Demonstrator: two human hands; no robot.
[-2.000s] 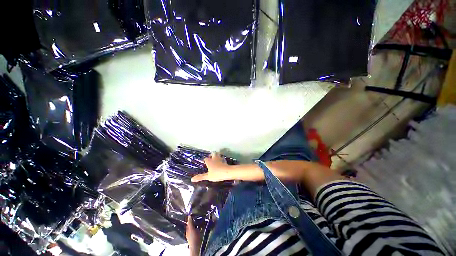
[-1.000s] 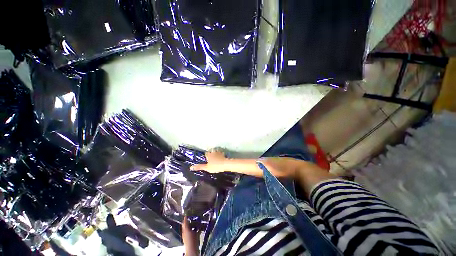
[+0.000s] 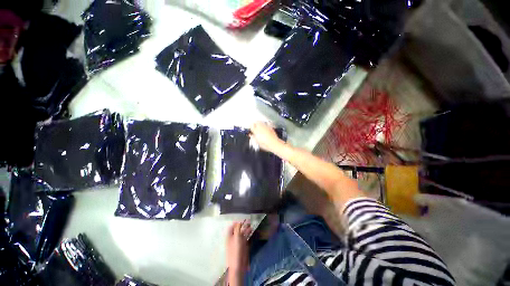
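Observation:
A bagged garment (image 3: 251,173), dark under shiny film, lies flat near the right table edge. My right hand (image 3: 264,137) is at its top edge, fingers curled onto the film. My left hand (image 3: 238,237) is just below its lower edge, at the table's front edge. It looks empty, with the fingers slightly apart. A stack of bagged garments (image 3: 162,170) lies to the left, and another thick stack (image 3: 78,151) lies beyond it.
More bagged garments lie further back (image 3: 201,70) and at the back right (image 3: 305,72). A small dark rectangle (image 3: 277,29) and a red-edged clear sheet (image 3: 249,12) are at the back. Red strips (image 3: 372,120) and a yellow-seated stool (image 3: 401,189) are right of the table.
The view has swung, showing more of the table's back. My right hand has moved from the stack near my lap to the bagged garment's top edge. My left hand now shows beside the table edge.

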